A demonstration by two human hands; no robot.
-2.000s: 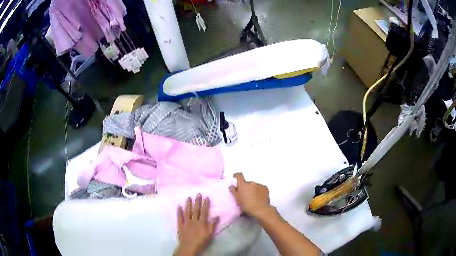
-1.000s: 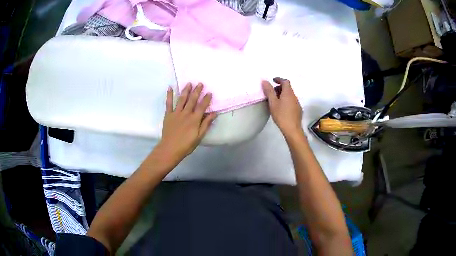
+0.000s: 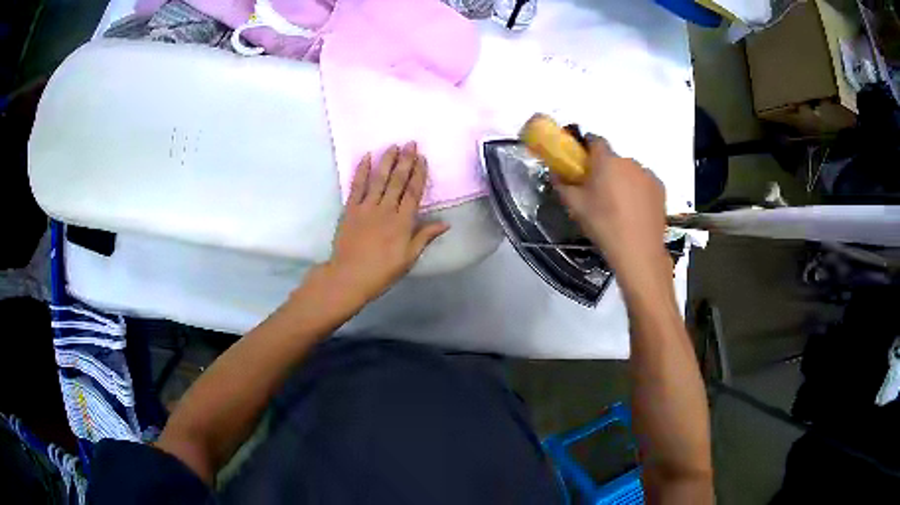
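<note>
The pink garment [image 3: 395, 99] lies over the rounded right end of the padded pressing board [image 3: 197, 148], its stitched edge towards me. My left hand [image 3: 380, 222] lies flat, fingers spread, on the garment's near left part. My right hand [image 3: 617, 192] is closed round the wooden handle of the steam iron [image 3: 538, 202]. The iron is at the garment's right edge, its pointed end up and to the left. Whether its sole touches the cloth cannot be told. A white hanger [image 3: 259, 35] shows at the garment's far left part.
The pressing board stands above the white-covered table [image 3: 582, 99]. A whitish hose [image 3: 799, 222] runs right from the iron. Grey garments [image 3: 173, 25] lie behind the board. A cardboard box [image 3: 794, 64] is at far right, a blue stool [image 3: 602, 459] below, and hangers [image 3: 94, 365] at lower left.
My right hand has let go of the garment's edge, taken the iron from the table's right side and brought it left to the garment. My left hand remains on the cloth.
</note>
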